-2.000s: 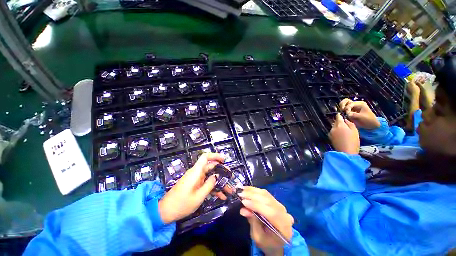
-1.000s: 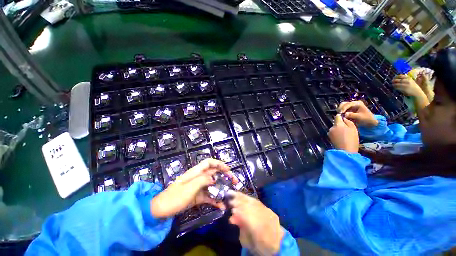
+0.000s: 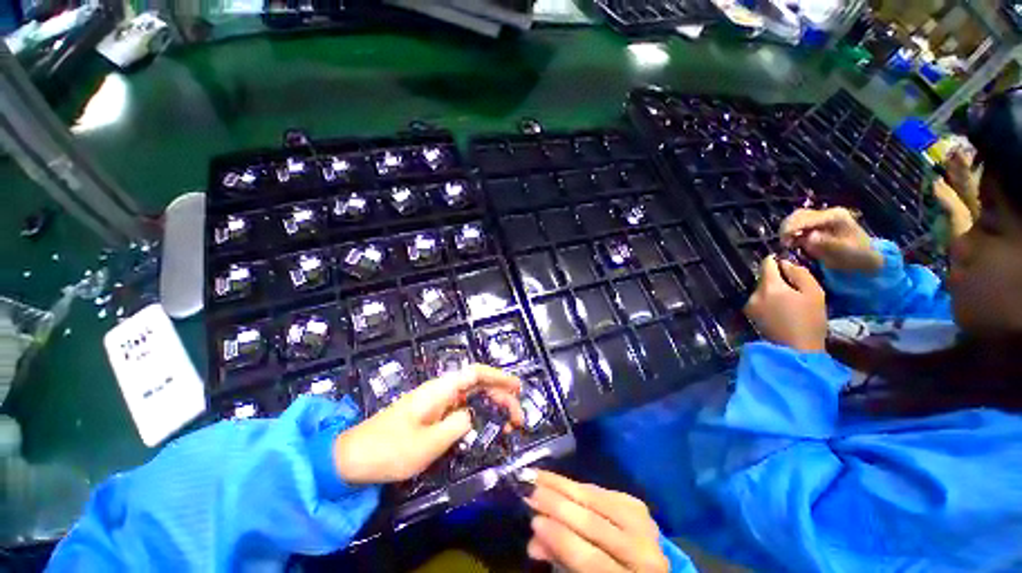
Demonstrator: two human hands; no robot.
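Observation:
My left hand [image 3: 420,431] holds a small black watch module [image 3: 484,420] with silvery parts between thumb and fingers, over the front right corner of a filled black tray [image 3: 482,479]. My right hand [image 3: 588,524] is just below and to the right, apart from the module. Its thumb and fingertips are pinched together around a small dark tip, likely the tweezers [image 3: 525,479]; the rest of the tool is hidden. Similar modules sit in the tray pockets. One pocket [image 3: 484,293] in the tray's right column is bare.
A mostly empty black tray [image 3: 616,302] adjoins on the right, with two modules in it. A person in a blue smock [image 3: 874,448] works close at the right. At left are a white device [image 3: 155,375], a grey oval case [image 3: 184,255] and a metal post [image 3: 73,146].
My right hand has moved down and away from the module, and the long tool shaft seen earlier no longer shows. My left hand still holds the module. The neighbour's hands have shifted slightly.

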